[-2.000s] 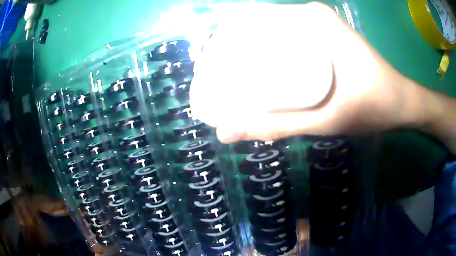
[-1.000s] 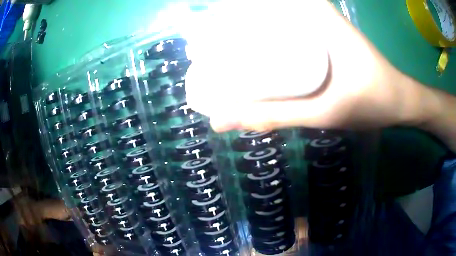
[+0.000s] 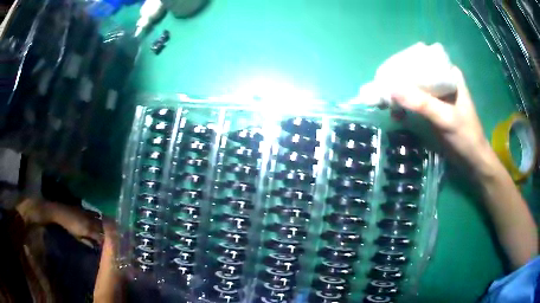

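Observation:
My right hand is shut on a white squeeze bottle, overexposed, at the upper right. The bottle's narrow tip points left, over the top edge of a clear ribbed tray. I cannot tell if the tip touches anything. The tray lies on a green mat. Its six columns hold many black round parts with bright metallic glints; some near the bottom show pale rings. No left hand of mine can be made out.
Stacked clear trays stand left. A yellow tape roll lies right, clear plastic behind it. Small black parts, a white nozzle-like piece and a blue object are upper left. A person's bare arm is lower left.
My right hand has moved right with the bottle, uncovering the upper tray columns. The view has shifted, so the whole tray top and more of the left stack show.

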